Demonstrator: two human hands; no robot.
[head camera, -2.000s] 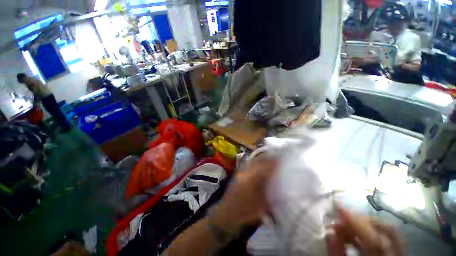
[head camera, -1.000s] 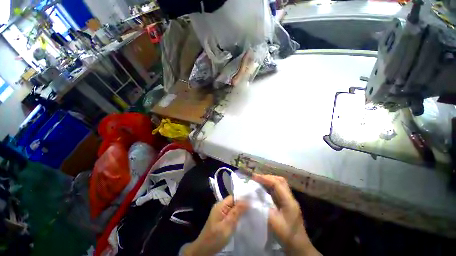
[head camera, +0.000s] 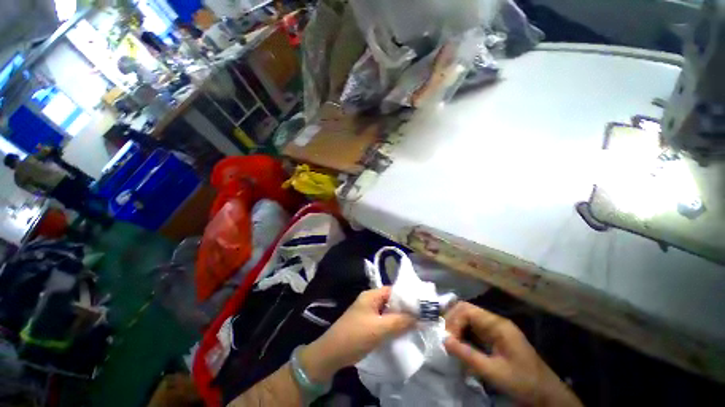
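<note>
A white garment piece (head camera: 397, 358) hangs over the lap, in front of the sewing table's edge. A small black-marked label (head camera: 429, 310) shows on it between the hands. My left hand (head camera: 362, 327) pinches the white cloth left of the label, thumb on top. My right hand (head camera: 489, 346) has its fingertips at the cloth's right edge, just right of the label; the fingers are curled against the cloth. A narrow looped white strip with a dark inside (head camera: 389, 258) stands up above my left hand. The lower part of the garment is cut off by the frame.
The white sewing table (head camera: 493, 171) has a worn front edge. The sewing machine head (head camera: 699, 95) is at the right, over a brightly lit bed plate (head camera: 636, 179). A red-rimmed bin (head camera: 208, 362) holds black and white pieces. Red bags (head camera: 225, 246), a yellow bag (head camera: 312, 182) and blue crates (head camera: 159, 195) lie left.
The view has shifted left, so the table and machine sit further right. The cloth has been turned and the black-marked label now shows. My right hand has moved from the garment's side to beside the label.
</note>
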